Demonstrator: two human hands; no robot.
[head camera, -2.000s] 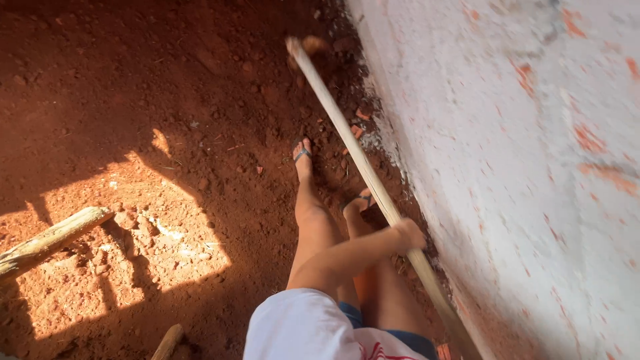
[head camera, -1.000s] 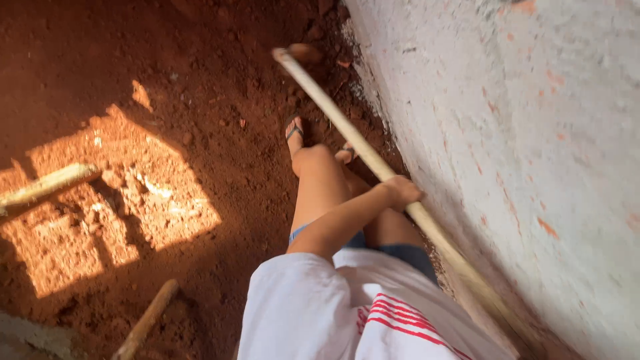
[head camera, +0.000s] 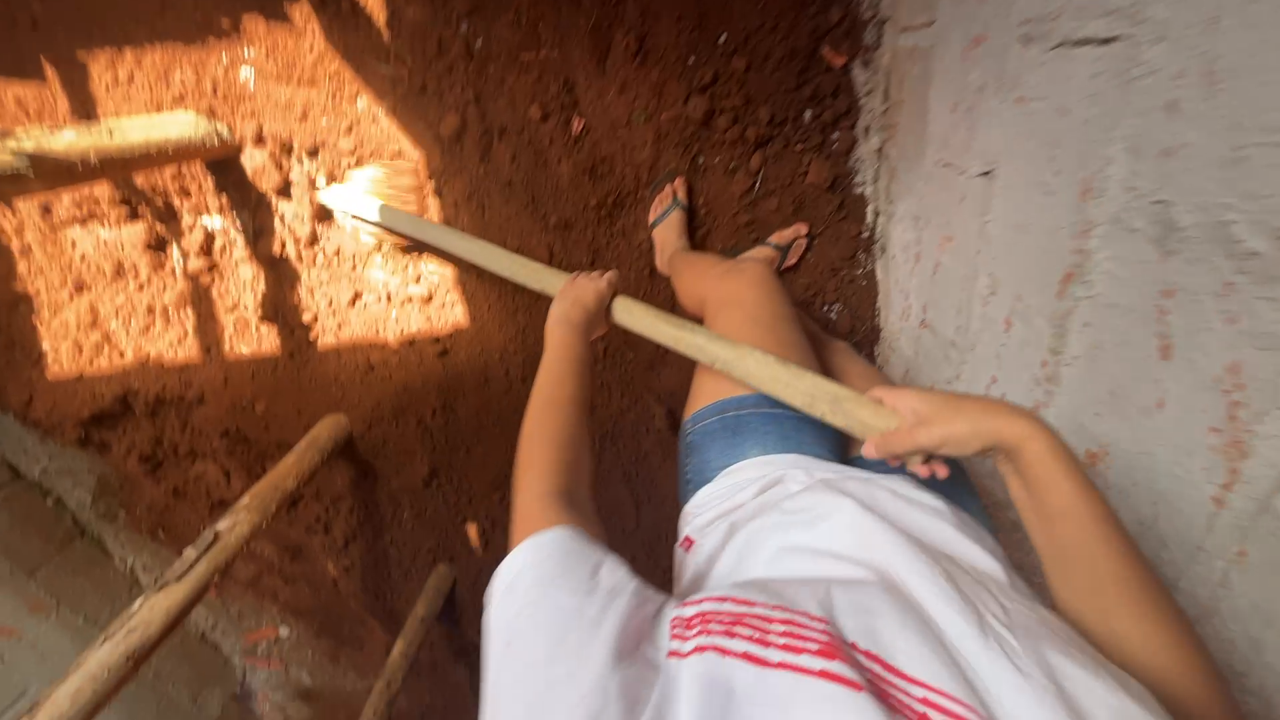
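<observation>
A long pale wooden handle (head camera: 720, 355) crosses in front of my legs, slanting from upper left to lower right. My left hand (head camera: 585, 302) is closed around its middle. Near its lower right end, my right hand (head camera: 915, 430) grips it close to my denim shorts. The far end lies in a sunlit patch, where a blurred tool head (head camera: 385, 200) shows over the red soil; its exact kind cannot be told.
A rough whitish plastered wall (head camera: 1080, 200) rises on the right. Loose red soil (head camera: 540, 120) with small clods covers the ground around my sandalled feet. Wooden poles (head camera: 200, 570) stand at lower left, and a cut log (head camera: 130, 135) lies at upper left beside the sunlit patch.
The handle's far end has swung from beside the wall to the sunlit patch on the left. My left hand, not clearly visible before, now shows on the handle. The view has shifted left.
</observation>
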